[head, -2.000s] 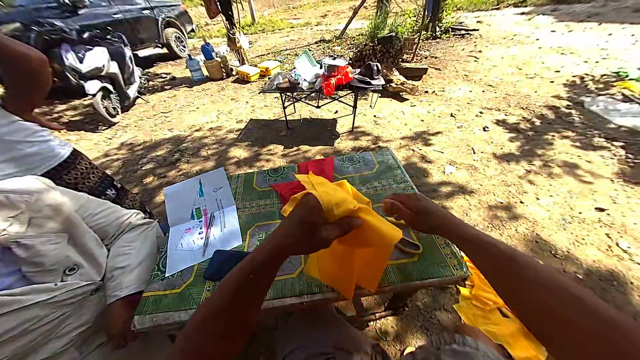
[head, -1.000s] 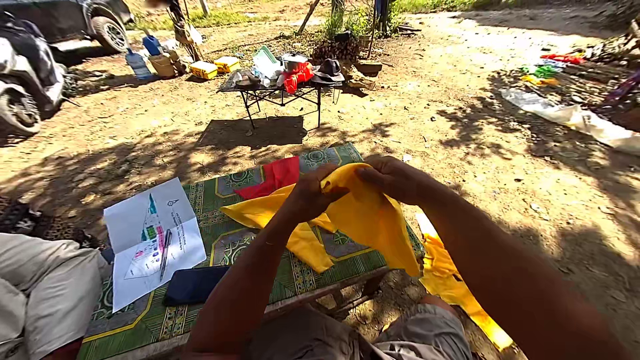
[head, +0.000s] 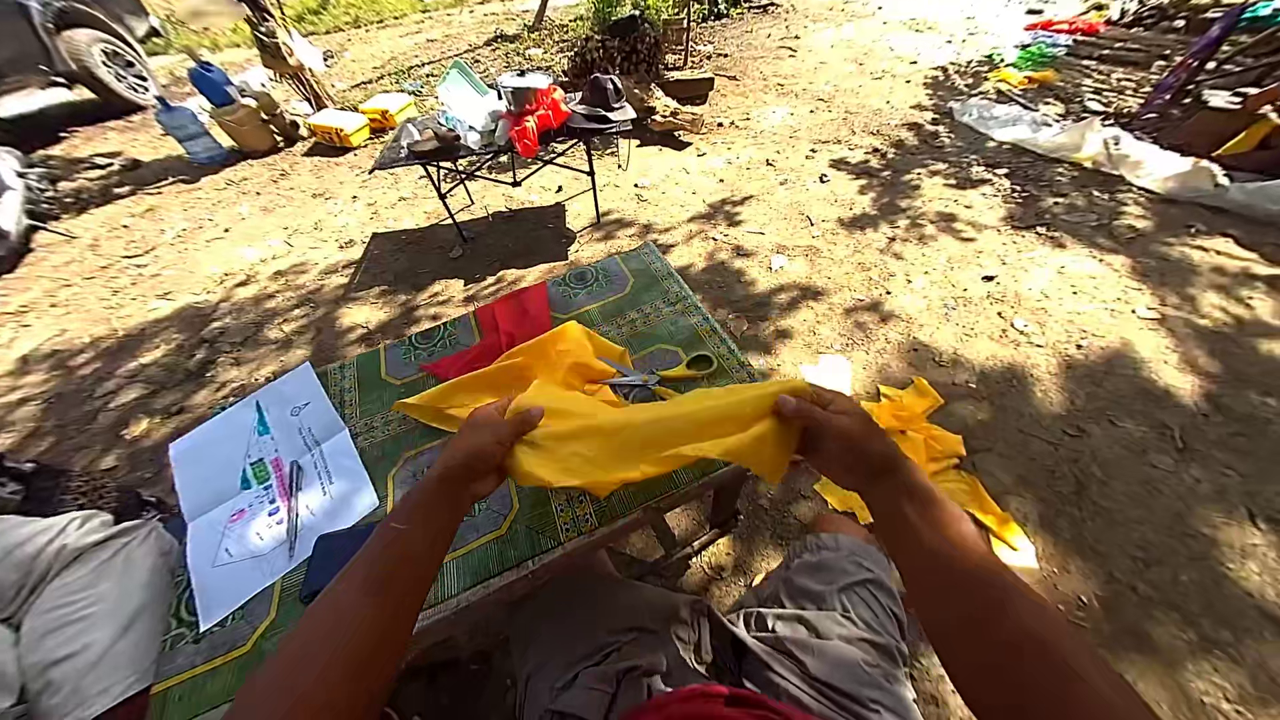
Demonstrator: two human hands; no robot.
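A piece of yellow cloth (head: 650, 435) is stretched between my two hands over the near edge of a table with a green patterned cover (head: 460, 530). My left hand (head: 490, 440) pinches its left end, and my right hand (head: 835, 430) grips the right end. More yellow cloth (head: 565, 355) lies just behind it. Scissors with yellow and black handles (head: 685, 370) rest on the table behind the stretched cloth, partly covered. A red cloth (head: 510, 320) lies toward the far edge.
A printed sheet (head: 335, 460) with a pen (head: 293, 510) and a dark pouch-like item (head: 335, 560) lie at left, beside a seated person (head: 85, 600). Yellow scraps (head: 930, 440) are on the ground at right. A folding table (head: 400, 150) holding a pot and hat stands beyond.
My hands have moved apart, spreading the yellow cloth between them. The scissors now show behind it. The view has swung to the right since the oldest frame.
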